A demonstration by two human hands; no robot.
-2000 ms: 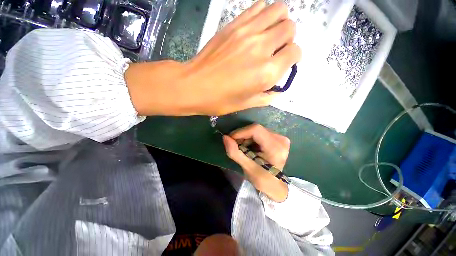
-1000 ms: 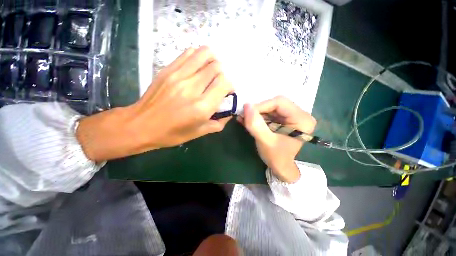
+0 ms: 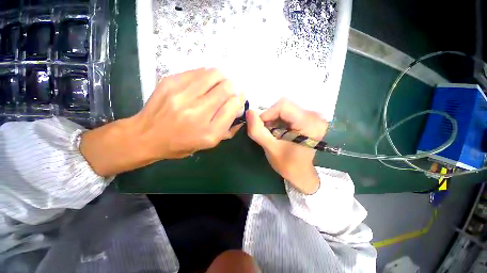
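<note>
My left hand [image 3: 187,114] holds a small black housing [image 3: 240,118] at its fingertips, just in front of the white parts tray [image 3: 342,58]. Only part of the housing's dark edge shows past the fingers. My right hand [image 3: 288,136] grips a black and tan suction pen [image 3: 299,139] like a pencil. Its thumb and fingertips meet the housing's right side, and the pen's tip is hidden there. Dark small parts [image 3: 312,26] lie heaped in the tray's right part. Finer grey specks [image 3: 184,24] are spread over its left part.
A clear blister tray [image 3: 100,64] with dark pockets lies at the left. A blue box [image 3: 454,125] stands at the far right, with a clear looping hose [image 3: 385,109] from the pen. A pale strip [image 3: 392,56] crosses the green mat [image 3: 358,114].
Since two seconds ago, my right hand has come up from the mat to the housing, bringing the pen. Over the last second the hands have closed together and the housing has turned more edge-on.
</note>
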